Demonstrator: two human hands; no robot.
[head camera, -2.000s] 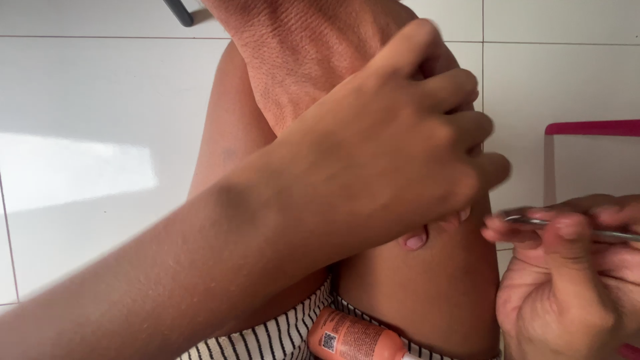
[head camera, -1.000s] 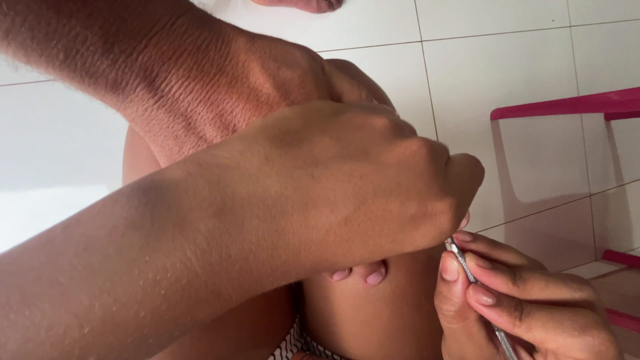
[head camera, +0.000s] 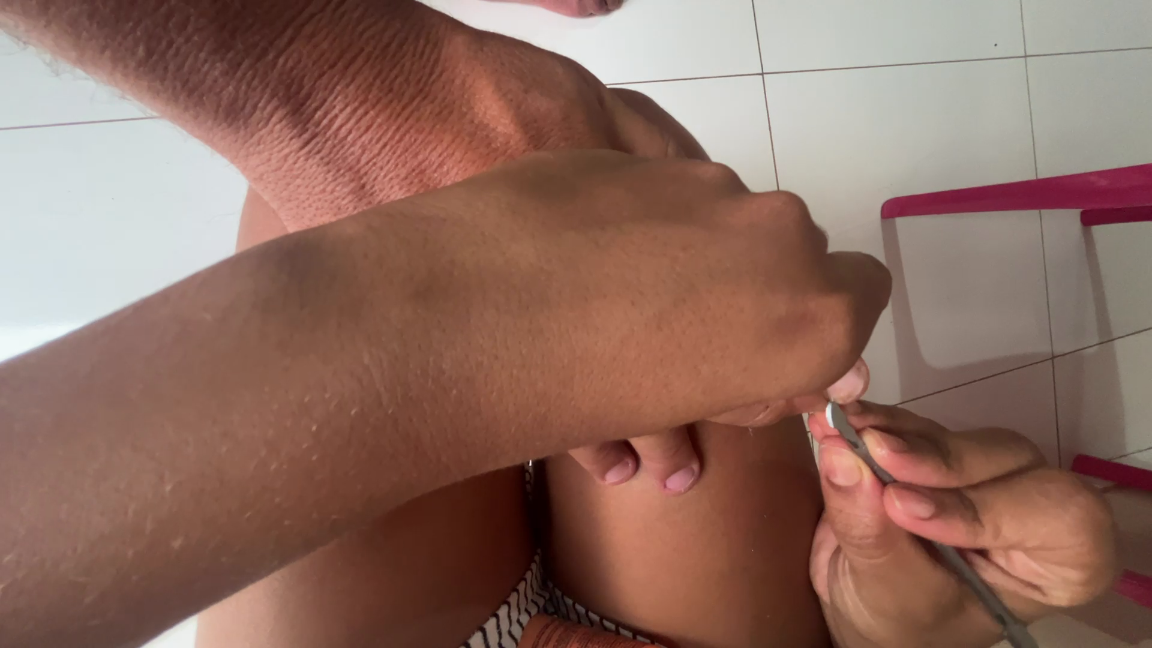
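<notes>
My left hand (head camera: 702, 270) reaches across from the lower left and is closed around a finger of another person's hand (head camera: 504, 99), which rests on my bare thigh (head camera: 684, 558). Two of that person's fingertips show below my wrist. From the lower right, my right hand (head camera: 954, 504) pinches a thin metal manicure tool (head camera: 868, 454) between thumb and fingers. The tool's small spoon-like tip is at the held finger, close to its nail; whether it touches cannot be told. My left fingertips are mostly hidden.
An orange item (head camera: 576, 633) lies on the striped cloth (head camera: 513, 621) at my lap. Pink plastic legs, perhaps of a stool (head camera: 1017, 194), stand on the white tiled floor (head camera: 864, 117) at the right. Part of a bare foot (head camera: 576, 4) shows at the top edge.
Two seconds ago the tool was apart from the other person's hand; my right hand has brought it to the held finger. The view has shifted, and less of the orange container shows.
</notes>
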